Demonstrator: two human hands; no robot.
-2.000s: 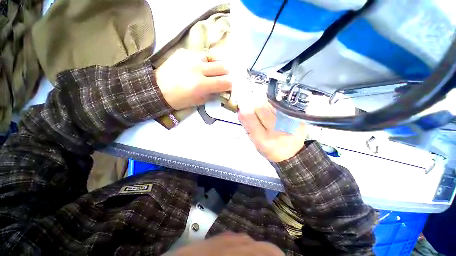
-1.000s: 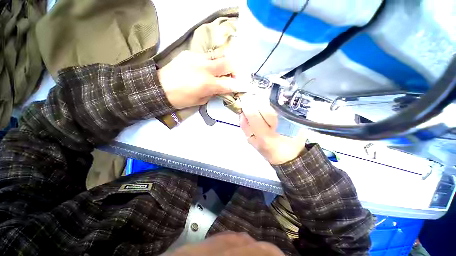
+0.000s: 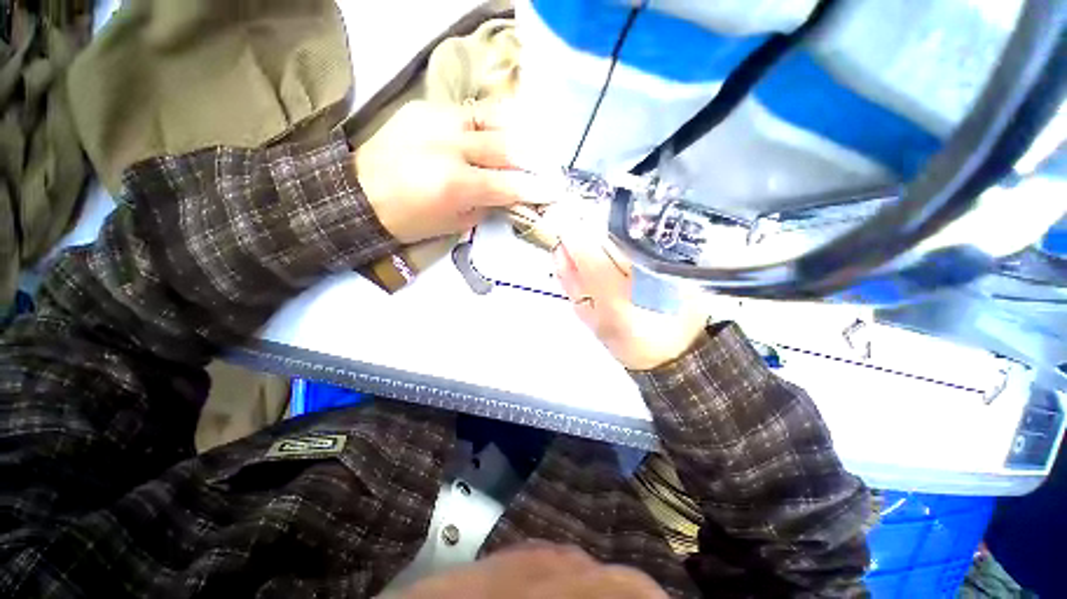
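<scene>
The tan-brown cloth piece (image 3: pixel 474 70) lies on the white table left of the sewing machine head (image 3: pixel 749 105), with a folded edge between my hands. My left hand (image 3: pixel 433 176) grips this cloth near the needle area, fingers pointing right. My right hand (image 3: pixel 620 298) holds the cloth's folded edge just in front of the presser foot area (image 3: pixel 661 222), fingertips close to my left fingers. Glare hides the exact stitching spot and the needle.
Tan cloth (image 3: pixel 217 76) is heaped at the upper left, with darker folds (image 3: pixel 41 140) at the far left. A grey measuring strip (image 3: pixel 456 404) runs along the table's front edge. A blue bin (image 3: pixel 930 544) stands below right. A small dark tool (image 3: pixel 766 353) lies beside my right wrist.
The whole view has shifted slightly. Both hands remain at the cloth near the presser foot, and the folded cloth edge between them looks slightly flatter than a second ago.
</scene>
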